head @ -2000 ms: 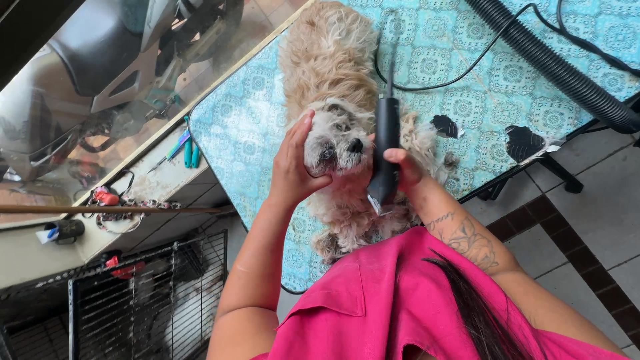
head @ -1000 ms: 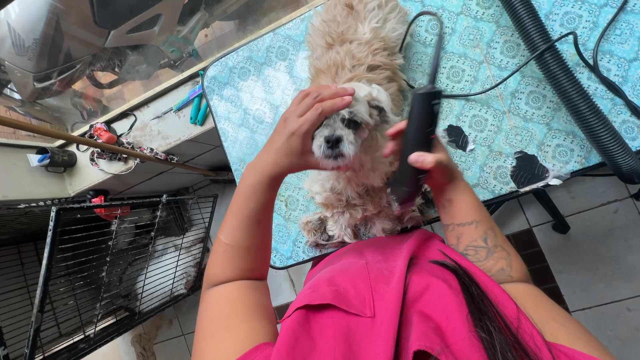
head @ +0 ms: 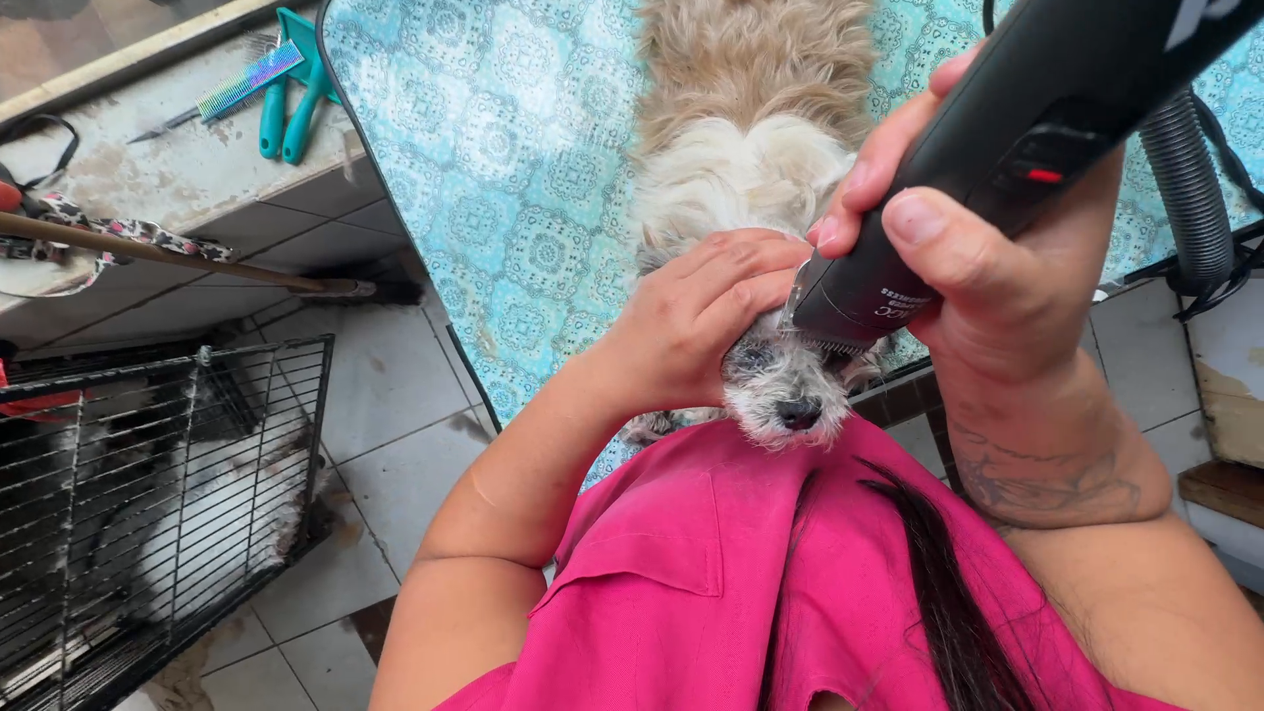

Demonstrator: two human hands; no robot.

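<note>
A shaggy cream and tan dog [head: 755,168] lies on a table with a blue patterned cover [head: 513,148], its muzzle against my pink top. My left hand [head: 696,316] is wrapped over the side and top of the dog's head. In my right hand [head: 973,232] is a black electric hair clipper [head: 987,158] with a red mark at its switch. The clipper's toothed metal blade rests at the dog's brow, just above the eyes, close to my left fingertips. One eye is hidden behind the blade.
On the ledge at left are a metal comb [head: 252,79], teal-handled tools [head: 301,99] and a patterned strap [head: 128,237] beside a wooden stick [head: 168,255]. A black wire cage [head: 178,494] stands below, something white and furry inside. A ribbed black hose [head: 1185,188] hangs at right.
The clipper has moved from beside the dog's head onto its brow. My left hand stays on the head. The dog's head is now lower, against my top. The view is much closer.
</note>
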